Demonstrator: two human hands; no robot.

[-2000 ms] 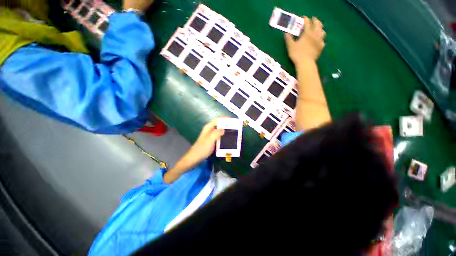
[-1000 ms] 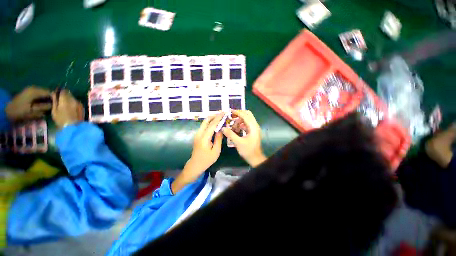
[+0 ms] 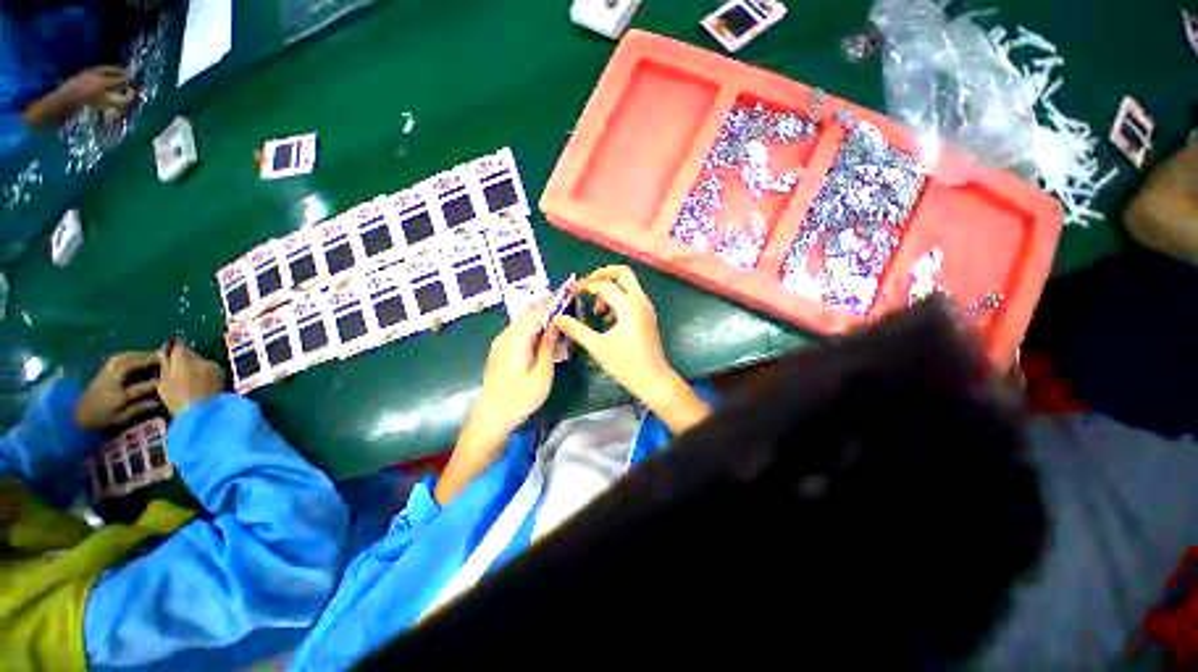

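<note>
My left hand (image 3: 515, 372) holds a small screen board (image 3: 560, 344) on edge, just in front of the rows. My right hand (image 3: 628, 334) is at the board's right side, thumb against it and fingers curled; whether it pinches a small part cannot be made out. Two rows of screen boards (image 3: 375, 269) with dark square windows lie edge to edge on the green bench. The salmon-red parts tray (image 3: 636, 242) lies to the right, with silver-purple small parts (image 3: 841, 217) heaped in its compartments and its left compartment empty.
A clear plastic bag (image 3: 946, 79) and white strips (image 3: 1071, 164) lie beyond the tray. Loose boards and white housings (image 3: 174, 148) are scattered on the far side. A neighbor's hands (image 3: 155, 383) work at left. A large dark blurred shape (image 3: 736, 525) blocks the lower view.
The view has swung right, showing more of the tray. Earlier my left hand held a board face up and my right reached a far board; now both hands are together at one board.
</note>
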